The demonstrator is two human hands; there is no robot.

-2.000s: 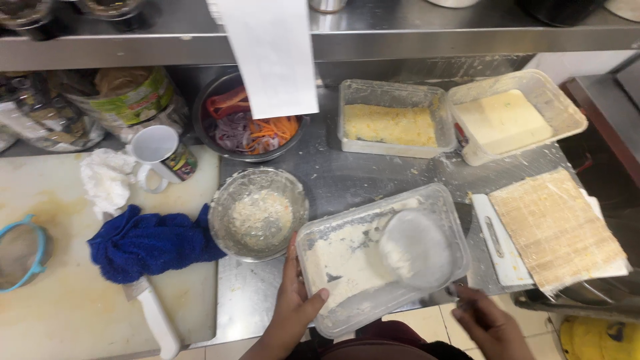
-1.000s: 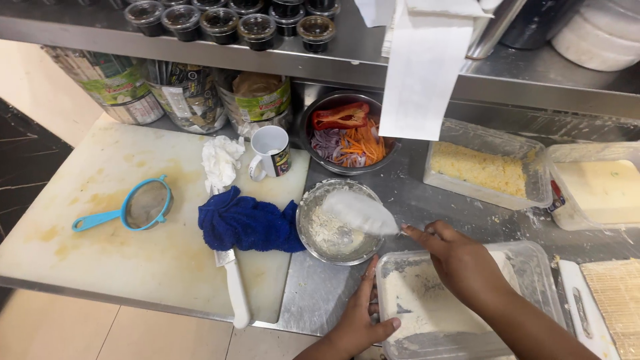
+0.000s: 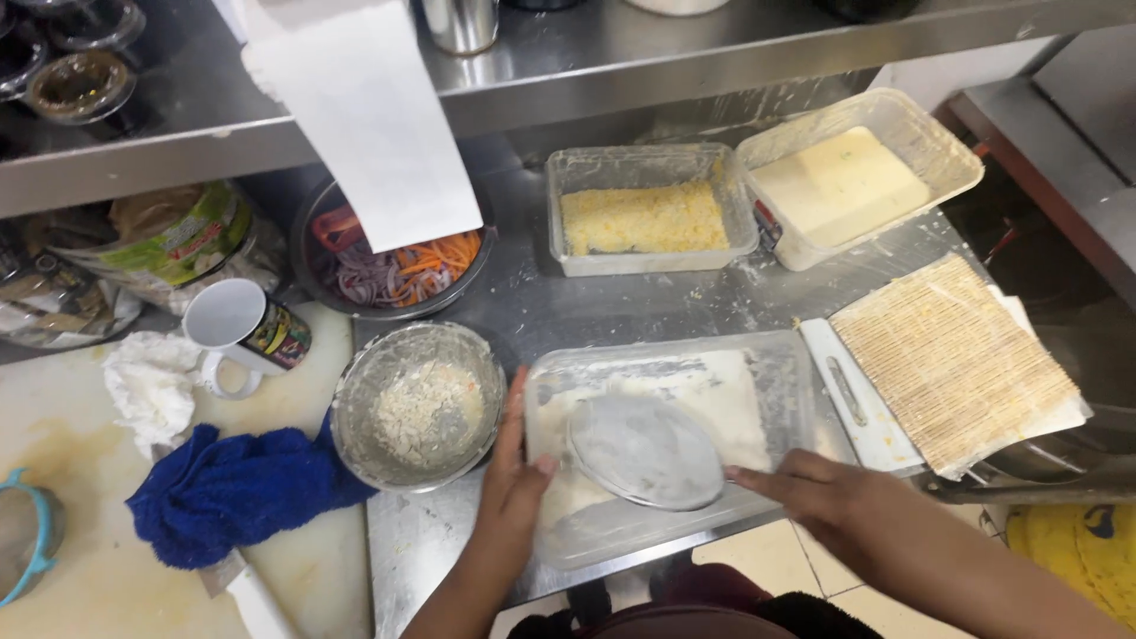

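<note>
My left hand (image 3: 519, 484) grips the left wall of a clear plastic container (image 3: 785, 373) with white flour in it. In my right hand (image 3: 790, 484) is the handle of a round fine-mesh strainer (image 3: 648, 453), dusted white, which lies over the flour inside the container. Just left of my left hand stands a metal bowl (image 3: 342, 435) with flaky, floury crumbs. Behind it, a dark bowl (image 3: 306, 271) holds sliced purple onion, shredded carrot and red pepper, partly hidden by hanging white paper (image 3: 377, 133).
Behind are a tub of yellow crumbs (image 3: 577, 262) and a tub with a pale yellow block (image 3: 958, 177). A bamboo mat (image 3: 954, 364) lies on a white board (image 3: 852, 417) at right. At left are a blue cloth (image 3: 240, 488), a mug (image 3: 231, 324), a white-handled knife (image 3: 257, 603) and a small blue strainer (image 3: 40, 532).
The strainer in my right hand has moved from over the crumb bowl, where it was one second ago, to the flour container. My left hand stays at the container's left side. The view has shifted right.
</note>
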